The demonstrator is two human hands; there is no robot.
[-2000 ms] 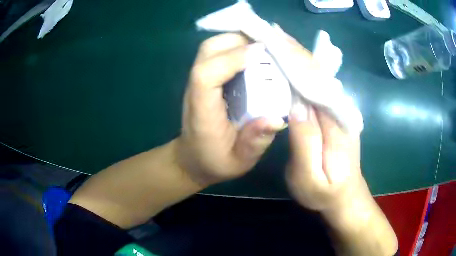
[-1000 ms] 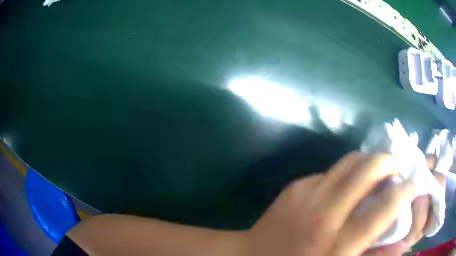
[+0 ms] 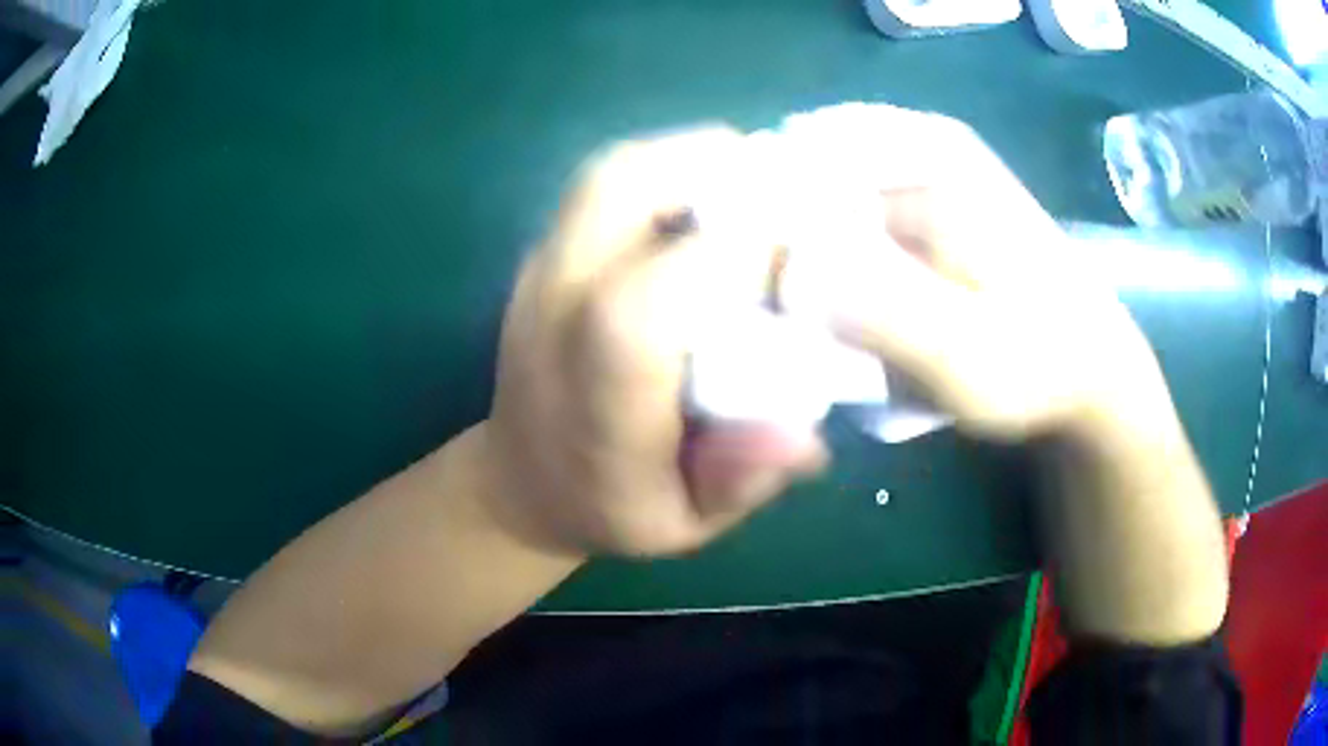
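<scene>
My left hand [image 3: 612, 350] is closed around a white travel adapter [image 3: 757, 372] above the dark green worktop. The adapter is blurred and overexposed, and the fingers cover much of it. My right hand [image 3: 1005, 292] is bent over the adapter's right side and touches or nearly touches it. White material, probably the wiping cloth [image 3: 888, 414], shows under the right hand's fingers. Glare hides where the cloth ends and the adapter begins.
A clear plastic bottle [image 3: 1209, 161] lies at the upper right. White adapters [image 3: 947, 12] sit at the top edge. A white scrap [image 3: 88, 73] hangs at the upper left. A tiny pale ring [image 3: 883, 497] is on the worktop near its front edge. A red bin [image 3: 1289, 598] is at lower right.
The view has swung back to the right from one second ago, so both hands are central again. Compared with two seconds ago, the right hand has turned over the adapter and the cloth is mostly hidden.
</scene>
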